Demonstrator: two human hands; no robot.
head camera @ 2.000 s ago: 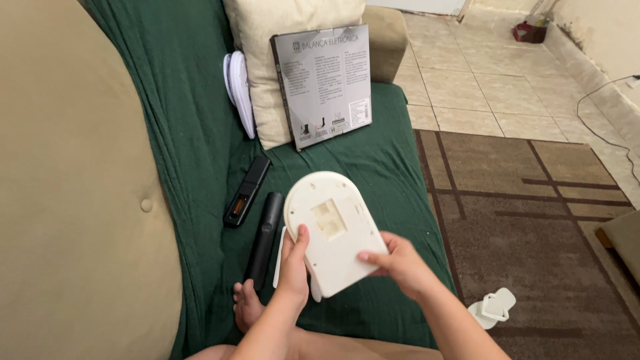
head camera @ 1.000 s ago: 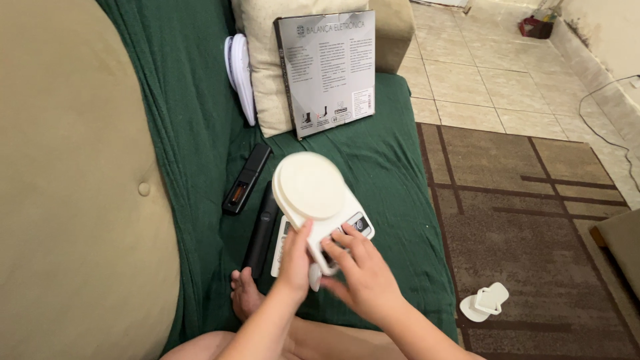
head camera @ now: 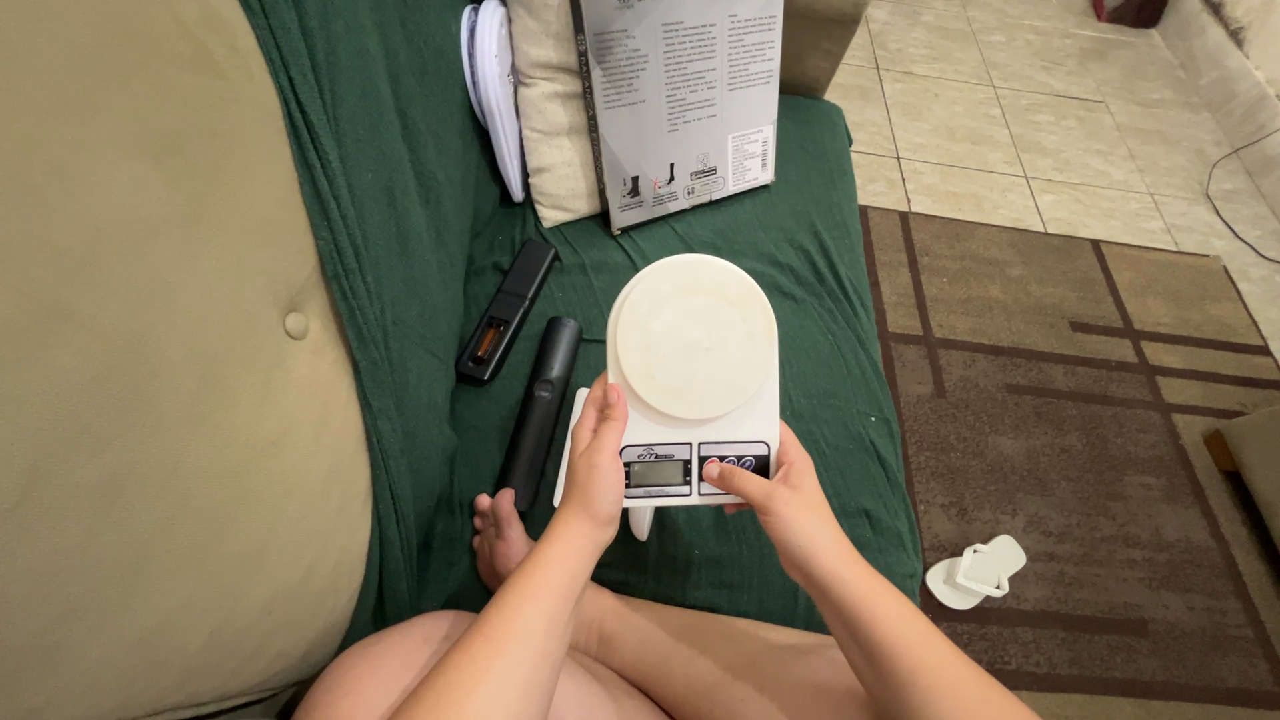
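Observation:
A white electronic kitchen scale point(head camera: 697, 335) with a round platform faces up between my hands; its small display looks blank. My left hand point(head camera: 597, 465) grips its left edge. On the other side my right hand point(head camera: 785, 495) holds the lower right corner, its thumb on the buttons beside the display. Below and left of the scale, partly hidden by it, a white object point(head camera: 570, 450) lies on the green cover. A black remote control point(head camera: 541, 415) lies left of that, near my foot. Another black remote point(head camera: 505, 312) has its battery compartment uncovered, with something orange-brown inside.
A printed grey box point(head camera: 685, 110) leans on a beige cushion point(head camera: 555, 120) at the back of the green-covered sofa point(head camera: 820, 230). White and purple items point(head camera: 497, 100) stand beside the cushion. A white flip-flop point(head camera: 978, 573) lies on the brown rug point(head camera: 1040, 440) to the right.
The scale showed its underside two seconds ago and has been turned platform up. My right hand has moved to the lower right corner, its thumb now on the buttons.

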